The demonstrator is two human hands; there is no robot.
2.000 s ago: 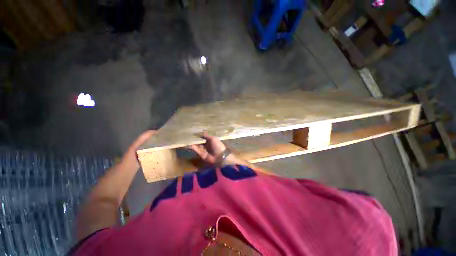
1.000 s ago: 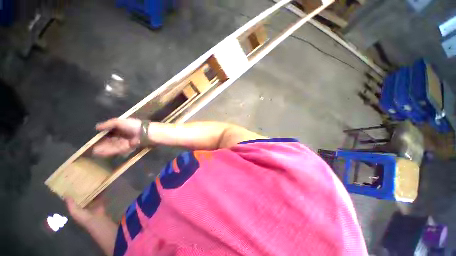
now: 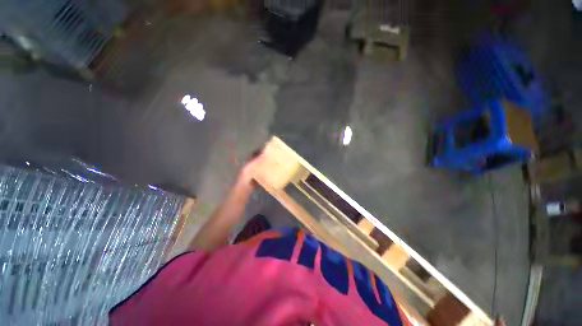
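Observation:
A pale wooden pallet [image 3: 395, 256] is held on edge in front of my body, slanting from the middle down to the bottom right, with its slats and blocks showing. My left hand [image 3: 251, 169] grips its upper left end block; the fingers are blurred and partly hidden behind the wood. At the pallet's lower right end, a small skin-coloured bit [image 3: 499, 322] at the picture's bottom edge may be my right hand. The rest of that hand is out of the picture, so its hold cannot be told.
A tall film-wrapped grey-blue stack [image 3: 83, 248] stands close at the left. Blue stools [image 3: 475, 135] stand at the upper right. A small wooden stand or pallet [image 3: 385, 41] and a dark object [image 3: 290, 25] are at the top. A shoe [image 3: 253, 228] shows near the pallet.
The view has turned. The pallet's near end has swung from lower left to the middle, and its long side now points down right. My right hand, earlier open inside the pallet, has left the middle.

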